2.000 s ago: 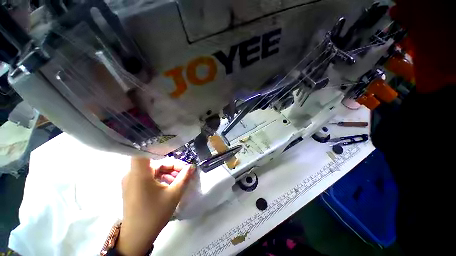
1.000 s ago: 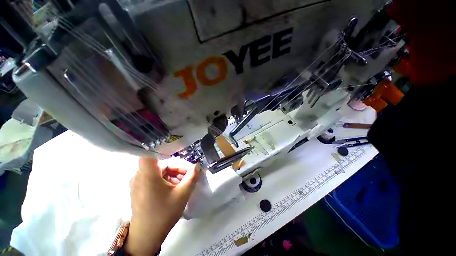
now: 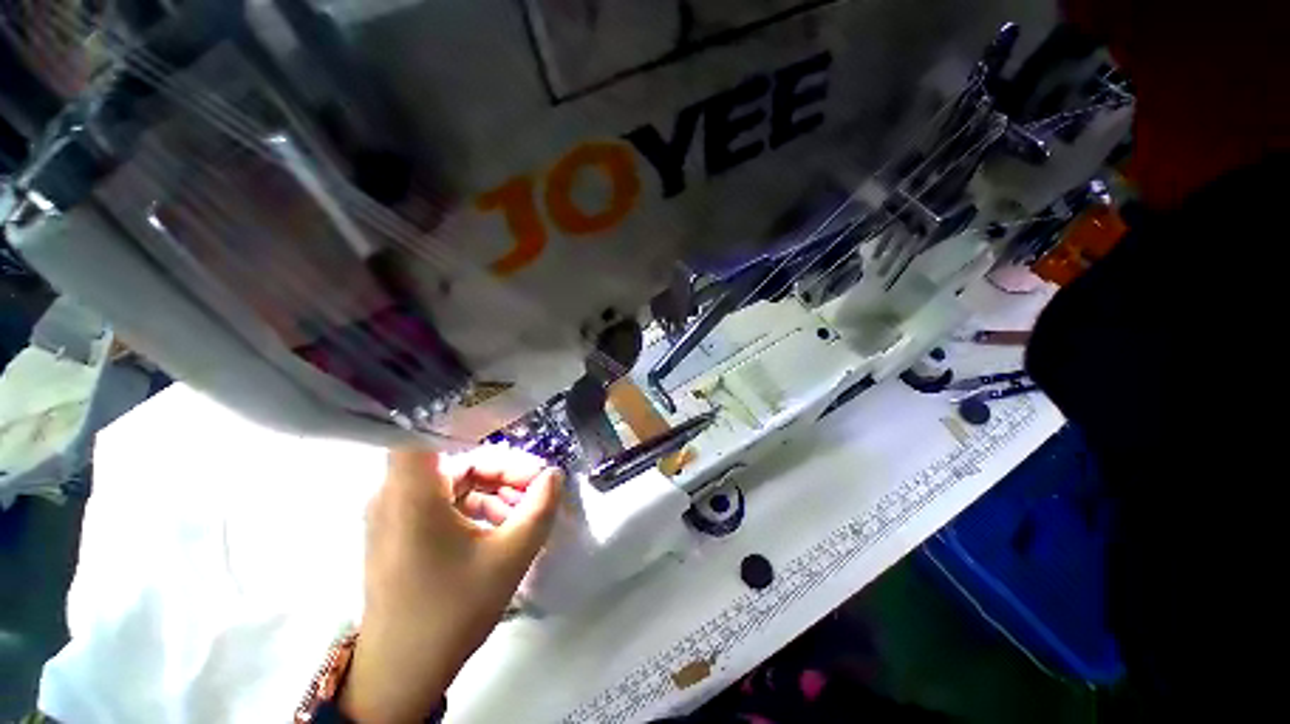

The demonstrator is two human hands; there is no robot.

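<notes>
My left hand, bare with a bracelet at the wrist, is at the needle area, its fingers curled and thumb tip near the fingertips. What is between them is too small and glare-washed to tell. The small metal presser foot and needle parts are at the fingertips. The shiny dark finger guard sticks out to their right. White fabric lies left of and behind my hand, overexposed. The machine head with JOYEE lettering stands above. My right hand is not in view.
The white table carries a printed ruler tape along its front edge. Dark tools and a brown-handled tool lie at the right. A blue basket is below the edge. A black shape, perhaps a sleeve, fills the right side.
The camera view has shifted slightly, and the dark shape at the right covers more of the tools. My left hand stays at the needle area with nearly the same finger pose.
</notes>
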